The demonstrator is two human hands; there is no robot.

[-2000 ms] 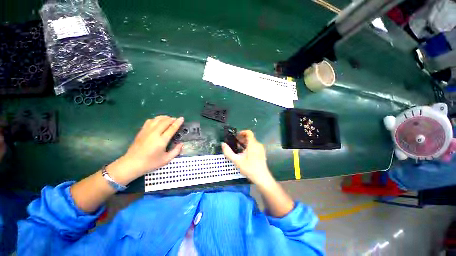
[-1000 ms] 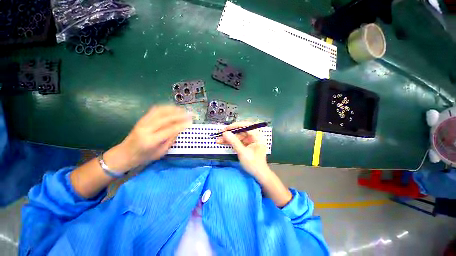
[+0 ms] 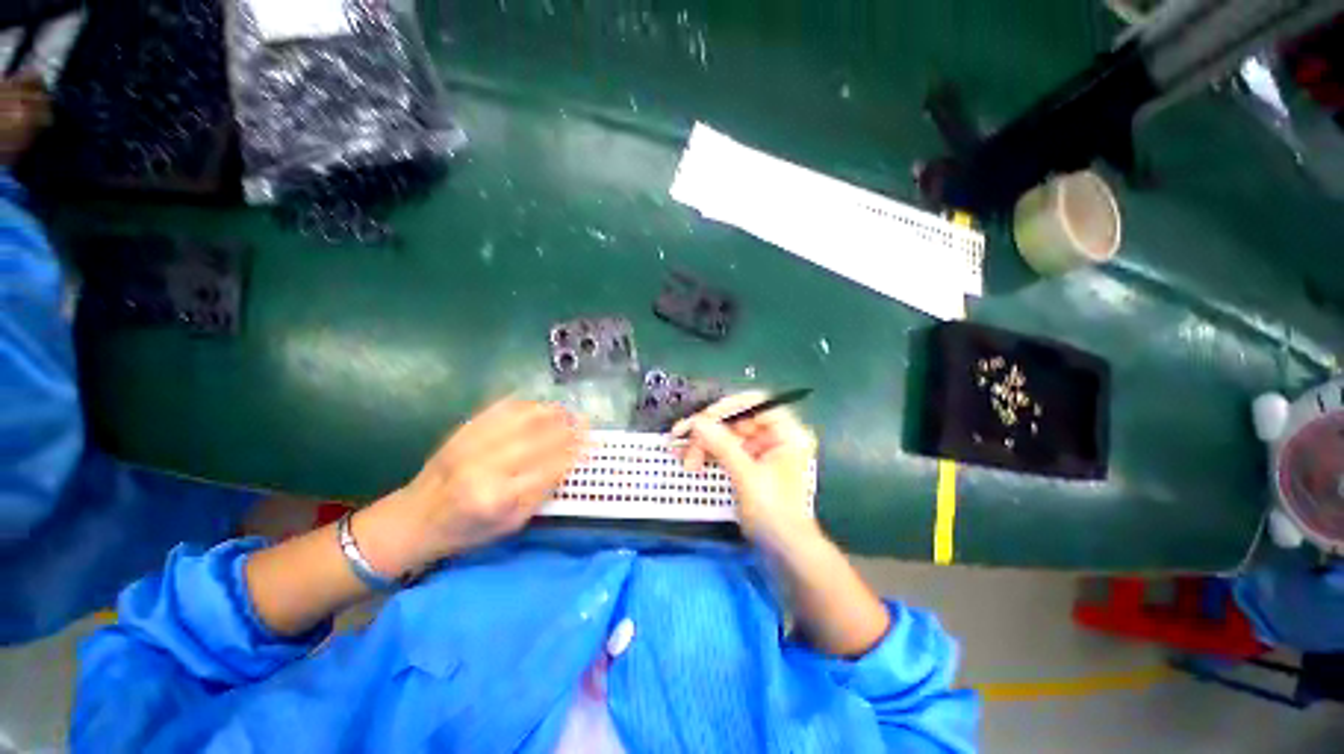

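Observation:
The adhesive dot sheet (image 3: 641, 479), white with rows of dark dots, lies along the bench edge nearest me. My right hand (image 3: 756, 449) holds a thin black pen-like tool (image 3: 770, 404) with its tip at the sheet's upper part. My left hand (image 3: 509, 460) rests over the sheet's left part, fingers together; whether it holds anything is hidden. Just beyond the sheet lie a plastic housing (image 3: 593, 348) and a second housing (image 3: 671, 395), partly covered by my right hand. A third housing (image 3: 696, 305) lies farther off.
A black tray (image 3: 1086, 420) with tiny metal parts is at right, beside yellow tape. Spare white sheets (image 3: 826, 221), a cream roll (image 3: 1067, 223) and a black stand are beyond. At left are a bag of rings (image 3: 342, 103), more housings (image 3: 199, 287) and another person's blue sleeve.
Two seconds ago my right hand held a dark housing; now it holds the black tool. Since one second ago my left hand has settled lower over the sheet. The camera view has shifted.

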